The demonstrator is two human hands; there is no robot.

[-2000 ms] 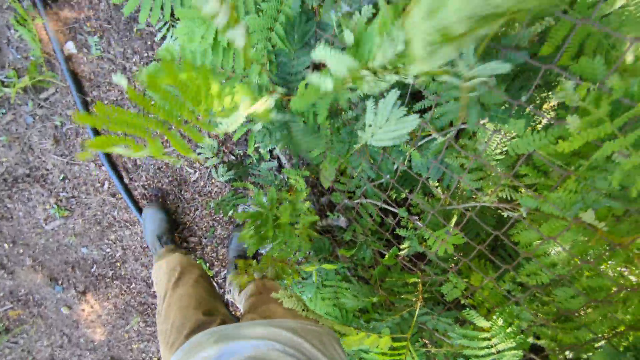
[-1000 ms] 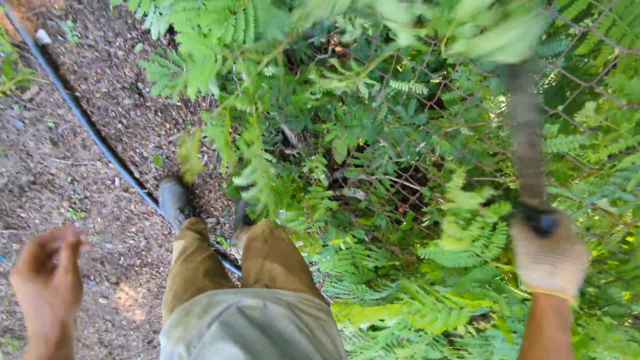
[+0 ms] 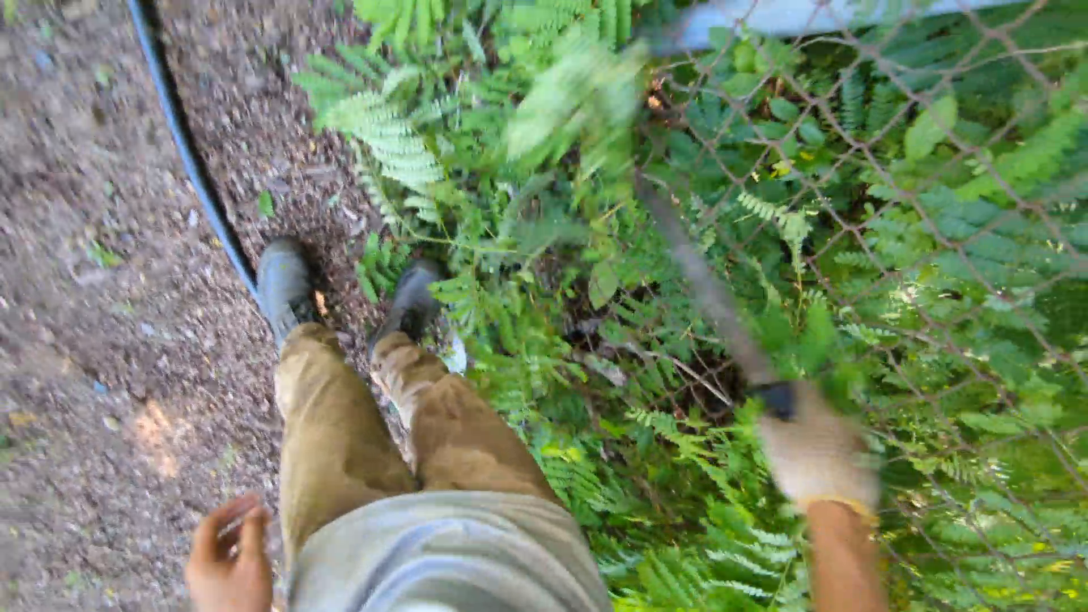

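Note:
My right hand [image 3: 818, 446], in a pale knit work glove, grips the black handle [image 3: 775, 399] of a long-bladed tool, seemingly a machete. Its dark, motion-blurred blade [image 3: 705, 280] slants up and left across green fern-like foliage, in front of a rusty chain-link fence [image 3: 858, 153]. Blurred leafy sprigs [image 3: 586, 102] lie around the far end of the blade; whether it touches them I cannot tell. My bare left hand [image 3: 229, 557] is low at the left over the ground, fingers partly curled, with nothing in it.
A black hose or pipe [image 3: 191, 161] runs along the littered ground to my left boot [image 3: 285, 280]. My right boot [image 3: 415, 297] stands at the edge of the undergrowth [image 3: 510, 340]. A pale bluish bar or rail [image 3: 765, 21] crosses behind the fence at the top.
Both hands were out of view two seconds ago. Since one second ago the blade has swung from nearly upright to slanting left, and my right hand has moved left. The view has shifted.

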